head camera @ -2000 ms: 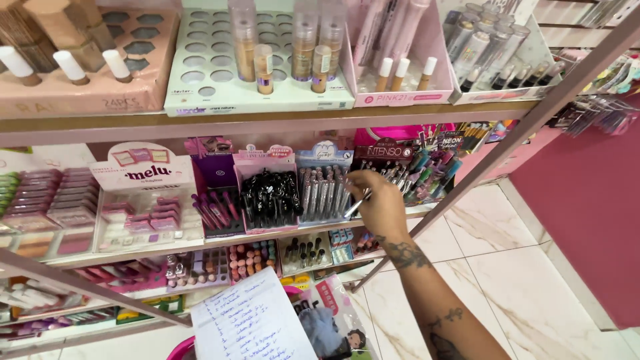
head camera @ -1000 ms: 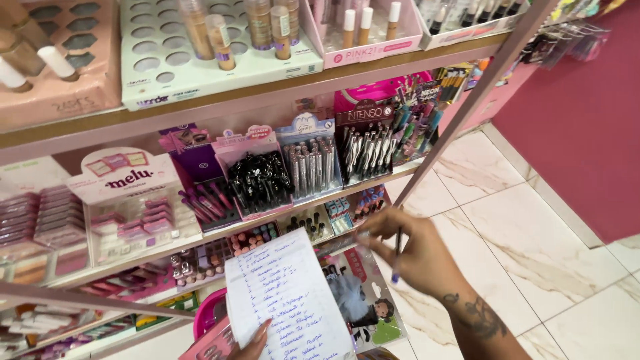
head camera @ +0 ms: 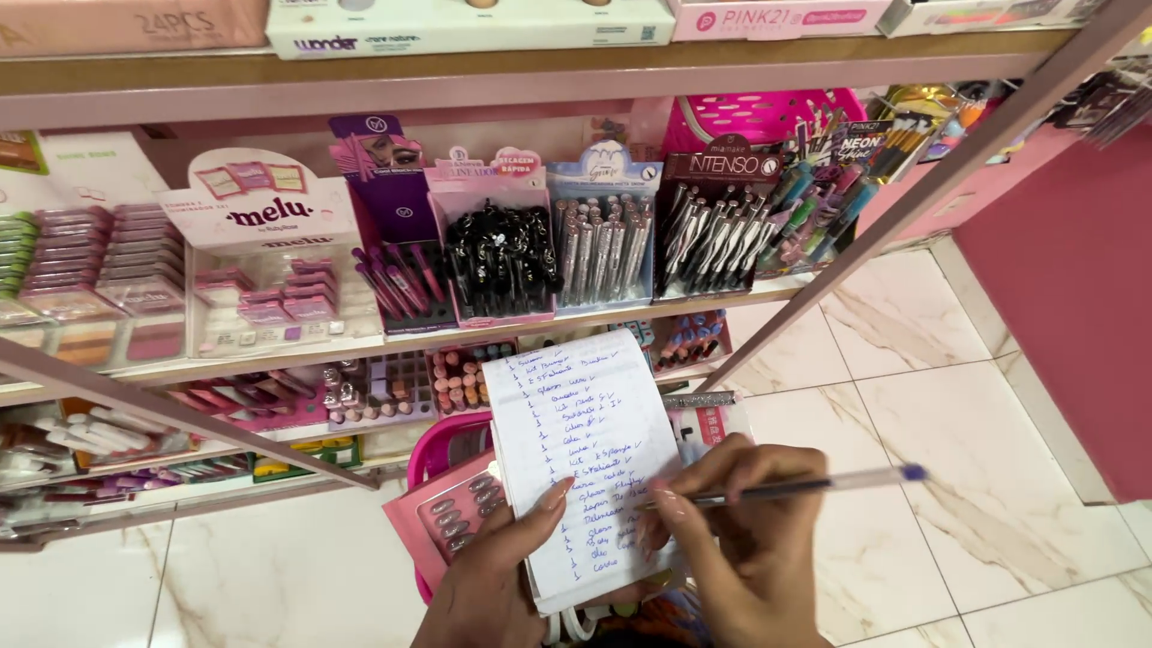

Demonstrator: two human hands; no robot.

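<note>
My left hand grips a paper notepad at its lower left, with the thumb on top of the page. The page bears a handwritten list in blue ink with check marks. My right hand holds a ballpoint pen, its tip low over the right side of the page; whether it touches the paper I cannot tell. Beneath the notepad is a pink basket with goods in it, among them a pink pack of press-on nails. A silvery tube shows beyond the pad.
Ahead stands a shelf unit with a metal upright. Its middle shelf holds a box of silver pens, a box of black eyeliners, a dark box of patterned pens and a compact display. Marbled floor tiles lie right.
My right hand has come from the silver-capped pens on the shelf to the notepad. My left hand, unseen two seconds ago, now shows on the pad. The view has tilted down.
</note>
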